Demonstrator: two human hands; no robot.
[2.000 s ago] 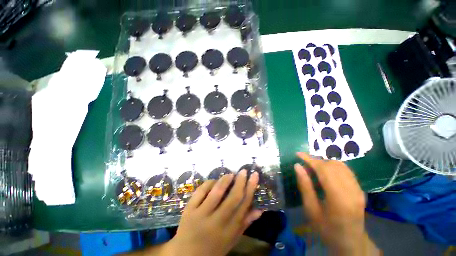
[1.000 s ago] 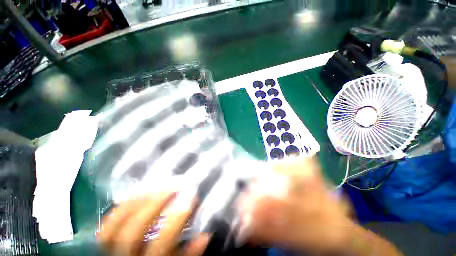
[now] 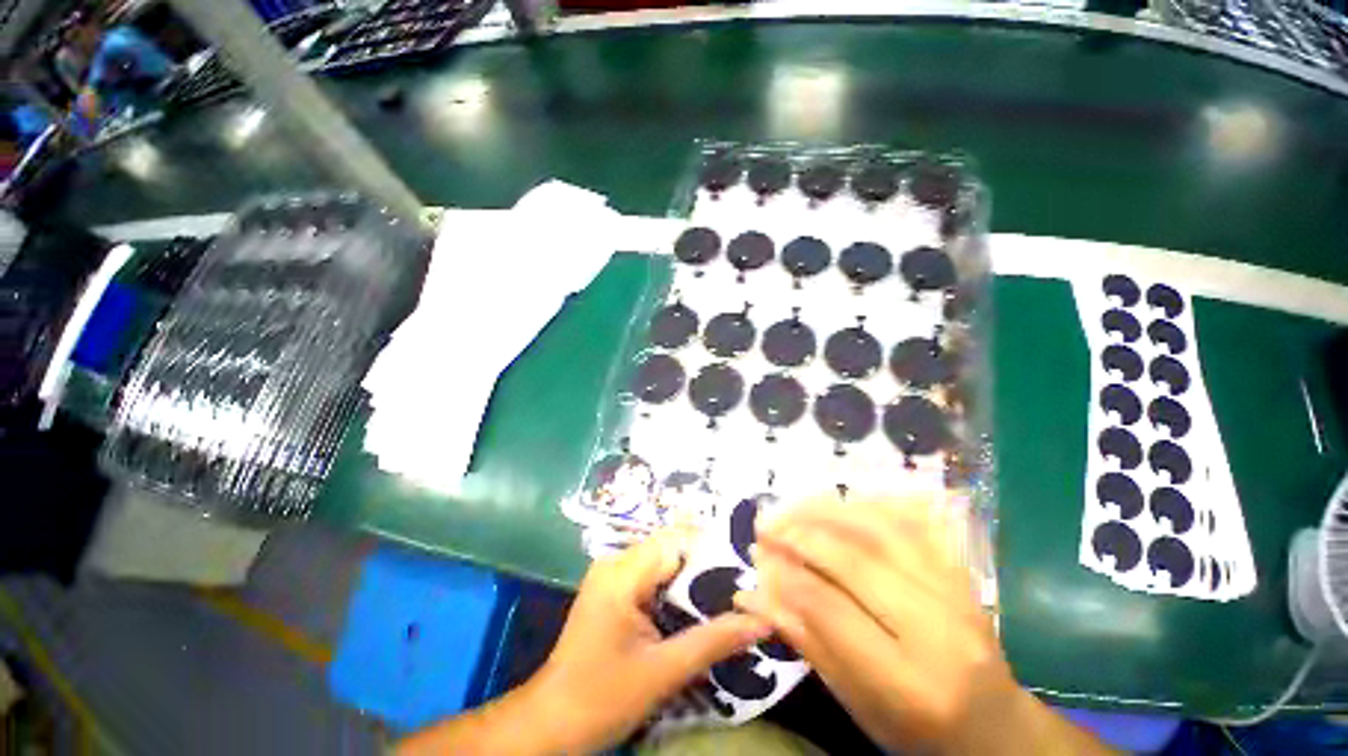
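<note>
My left hand [image 3: 628, 650] holds a white sticker sheet [image 3: 714, 592] with black notched discs between thumb and fingers, over the near edge of the blister tray. My right hand [image 3: 887, 613] lies over the sheet's right part, fingertips on it; whether it pinches a pad is hidden. The clear blister tray [image 3: 976, 296] holds rows of black round modules [image 3: 778, 400]. In its nearest row, the left pocket shows a lighter, shiny module [image 3: 621, 483]; the rest is mostly covered by the hands and sheet.
Spare sticker sheets [image 3: 1146, 428] lie right of the tray. Used white liners [image 3: 488, 325] lie left, beside stacked clear trays [image 3: 266, 355]. A fan [image 3: 1323, 569] is at the right edge. A blue container [image 3: 421, 635] stands below the bench. A person in blue [image 3: 126, 67] is far left.
The view has swung left, showing more of the tray stack. The sheet, blurred across the tray a second ago, is now held low in my left hand. My right hand has come over it.
</note>
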